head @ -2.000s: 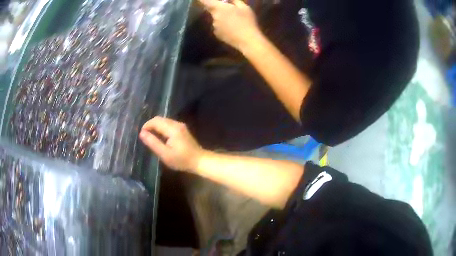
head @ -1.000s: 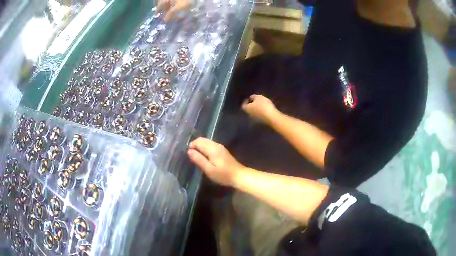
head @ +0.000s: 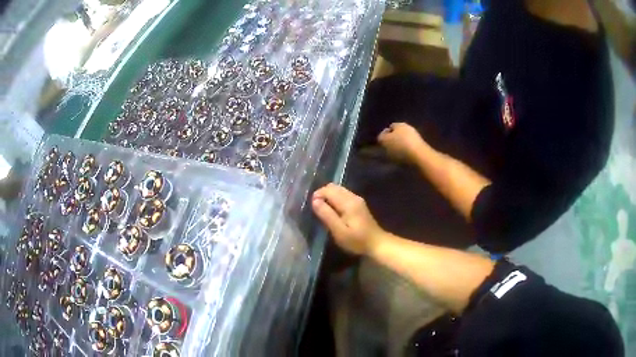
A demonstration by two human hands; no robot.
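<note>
Clear blister trays with round copper-gold wound parts stand in front of me. The nearer tray stack [head: 230, 293] is at lower left; one ring-shaped part [head: 181, 261] sits near its right side, another has red at its edge. A second tray stack [head: 307, 125] stands behind it. My right hand [head: 349, 219] is at the bench edge beside the stacks, fingers loosely curled; I see no part in it, but the fingertips are blurred. My left hand is not in view.
A neighbouring person in a black top [head: 544, 139] sits close on the right; their closed hand [head: 404, 143] is over their dark lap. A cardboard box [head: 415, 42] is at the top. Pale wires [head: 87, 87] lie on the green bench [head: 188, 35].
The view has shifted, bringing the nearer tray fully into sight. The neighbour's hand has drawn back from the bench to their lap. Another hand over the far tray has left view. My right hand keeps its pose.
</note>
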